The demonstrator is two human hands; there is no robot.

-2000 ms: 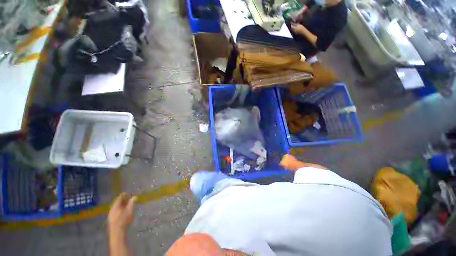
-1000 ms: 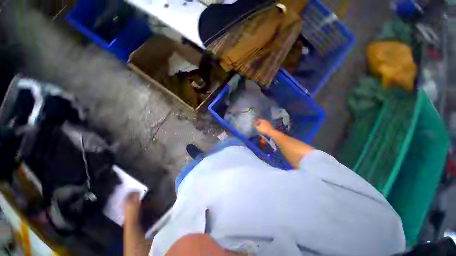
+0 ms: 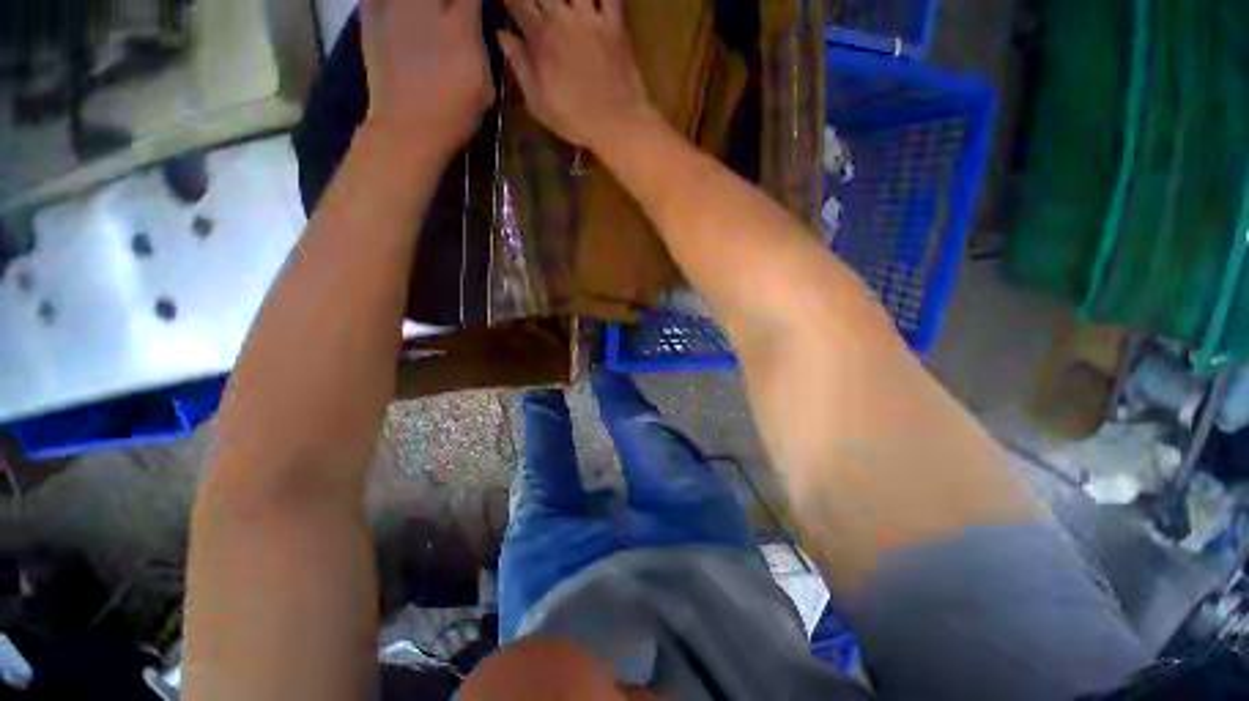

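Observation:
A pile of cloth lies at the end of the white table: dark cloth on the left, plaid cloth beside it, plain brown cloth in the middle, and more plaid at the right. My left hand is on the dark cloth at the top edge, its fingers partly cut off. My right hand lies on the brown and plaid cloth close to it, fingertips at the top edge. Whether either hand grips a piece cannot be told.
The white table top with dark holes is on the left, under a cream machine casting. A blue crate stands right of the pile. Green lattice is at the far right. A brown box side shows below the pile.
The view has moved close to the cloth pile. Both hands have come to the cloth; my right hand has left the blue crate with the grey bag, and my left has left the far side.

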